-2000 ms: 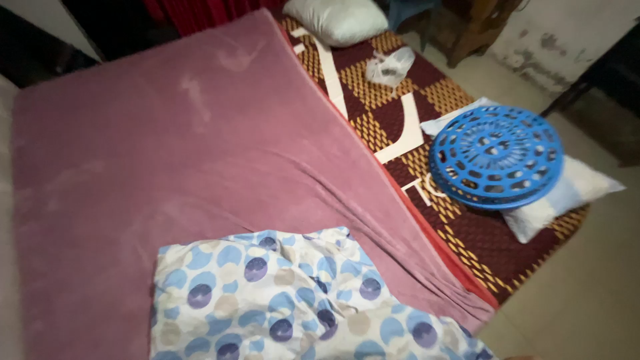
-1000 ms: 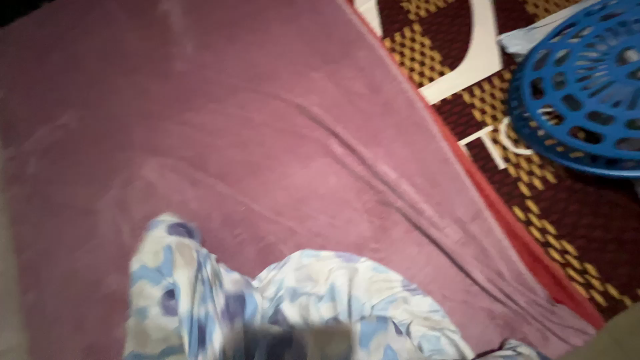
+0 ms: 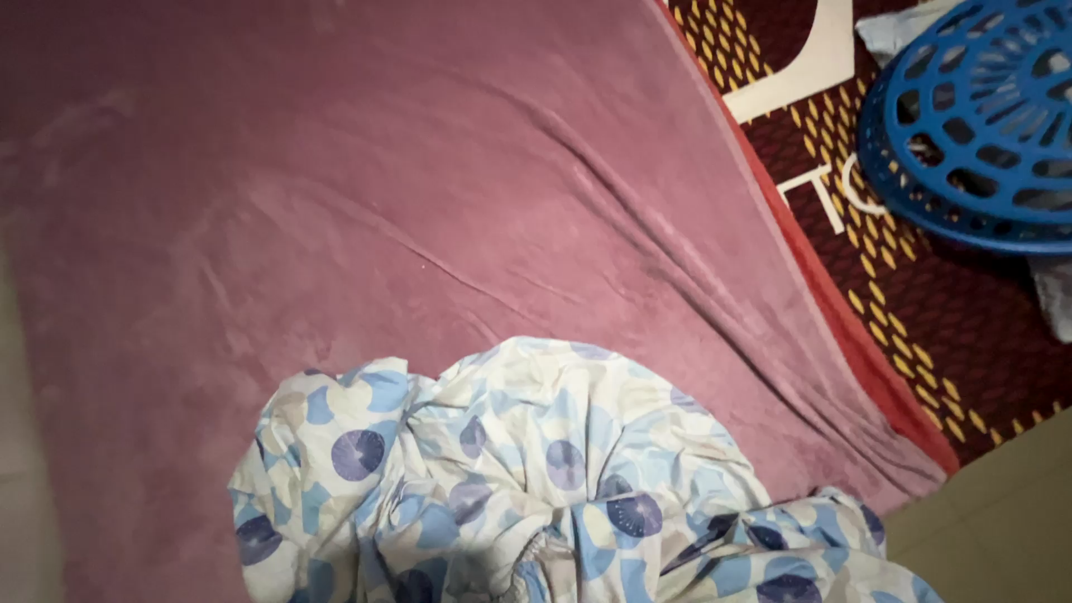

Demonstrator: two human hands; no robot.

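Observation:
Neither my left hand nor my right hand can be seen. A white cloth with blue and purple circles [image 3: 578,444] lies bunched in folds at the bottom of the view, with a gathered edge near its lower middle. Beneath it spreads a pink plush blanket [image 3: 377,218], creased toward its right side. Along the blanket's right edge runs a strip of red fabric [image 3: 825,293].
A blue plastic basket with holes [image 3: 988,126] stands at the upper right, over pale fabric [image 3: 900,33]. Under it is a maroon and yellow patterned mat [image 3: 980,327] with white lettering. Tiled floor [image 3: 997,519] shows at the lower right.
The patterned cloth lay fairly flat two seconds ago and is now bunched and folded. The view has moved closer to the blanket, so the pillow and plastic bag have left it.

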